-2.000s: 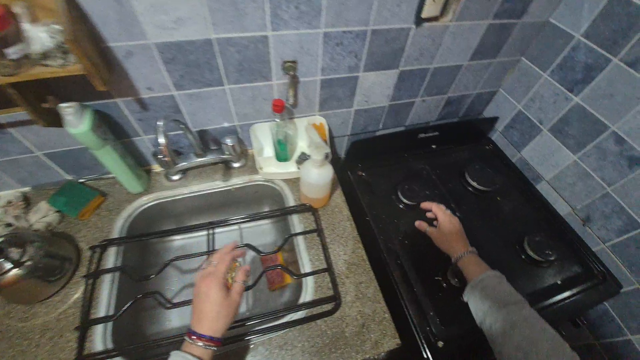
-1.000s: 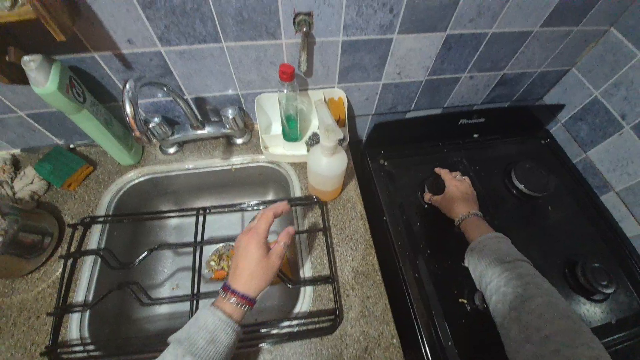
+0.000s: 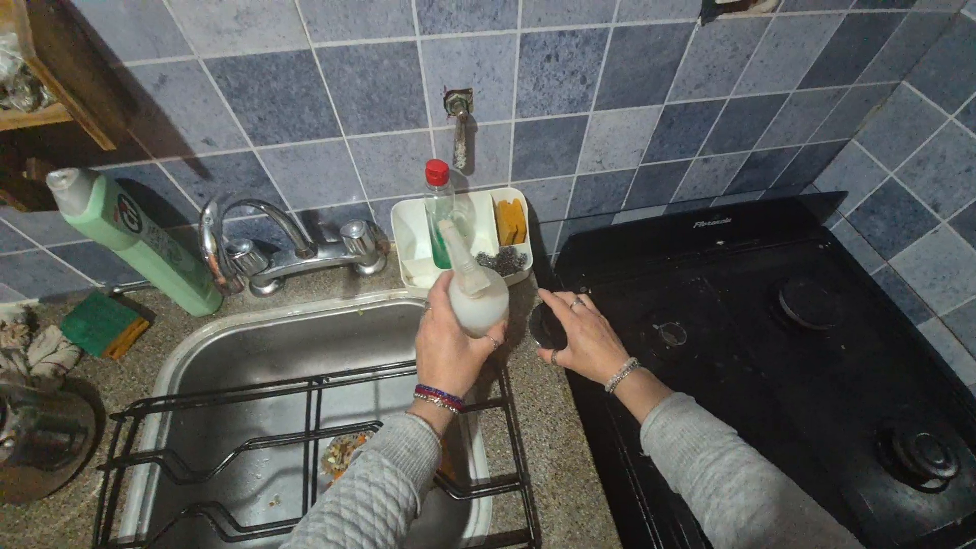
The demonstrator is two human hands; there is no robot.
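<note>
My left hand (image 3: 456,347) is wrapped around a clear plastic pump bottle (image 3: 480,299) above the sink's right rim. Its pump top leans toward the caddy. Between the thumb and fingers of my right hand (image 3: 583,335) is a round black burner cap (image 3: 547,326), over the counter strip beside the stove. A bare burner seat (image 3: 669,334) shows on the black stovetop (image 3: 732,374). Under my left forearm, a black pan-support grate (image 3: 313,438) lies across the steel sink (image 3: 282,343).
Behind the sink stand a chrome faucet (image 3: 297,255), a green cleaner bottle (image 3: 145,248) and a white caddy (image 3: 408,229) with a red-capped bottle (image 3: 438,198), a sponge (image 3: 510,222) and steel wool (image 3: 503,261). A green sponge (image 3: 103,324) and a metal kettle (image 3: 42,435) are at left.
My left hand has moved from over the grate to the pump bottle and taken hold of it. My right hand has lifted the burner cap off the stove and brought it left.
</note>
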